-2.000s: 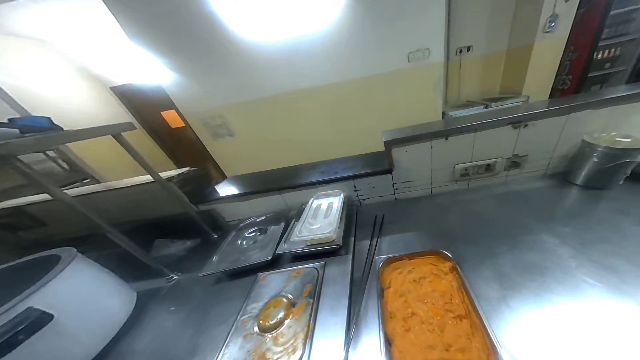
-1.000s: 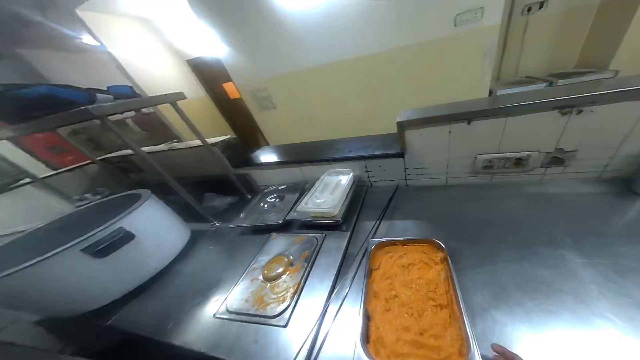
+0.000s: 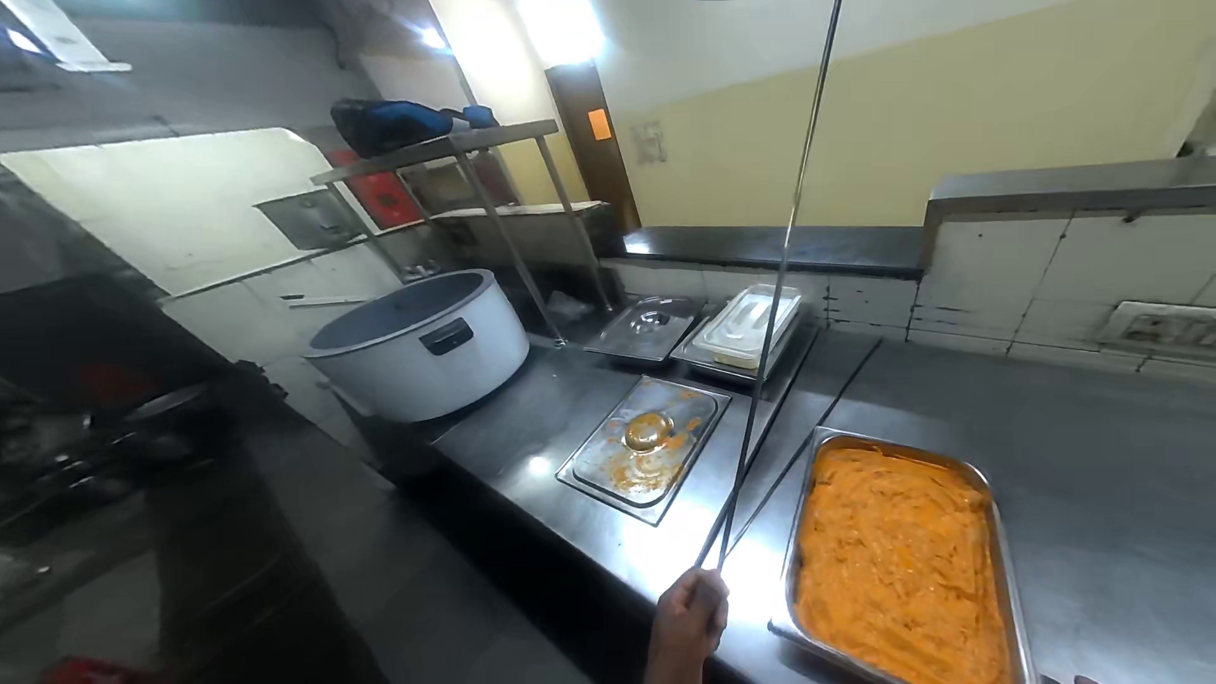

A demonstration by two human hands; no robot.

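At the bottom centre, my left hand (image 3: pixel 692 608) is closed around the lower end of a long metal skewer (image 3: pixel 785 247) that rises out past the top of the view. A second thin rod (image 3: pixel 836 401) slants across the steel counter, its near end by the same hand; whether it is held too I cannot tell. To the right of this hand sits a deep steel pan (image 3: pixel 1013 570) filled with thick orange marinated food (image 3: pixel 898 560). Only a fingertip of my right hand (image 3: pixel 1083 679) shows at the bottom edge, right of the pan. What that hand does is hidden.
A steel pan lid (image 3: pixel 646 446) smeared with orange lies left of the skewers. Behind it are another steel lid (image 3: pixel 650 328) and a covered container (image 3: pixel 746 328) on a tray. A large pale round vessel (image 3: pixel 427 347) stands at the counter's left end, beside a metal shelf frame (image 3: pixel 494 204).
My left hand has come into view, gripping a skewer. That skewer now stands raised; one second ago the rods lay along the counter left of the pan. The view has swung left.
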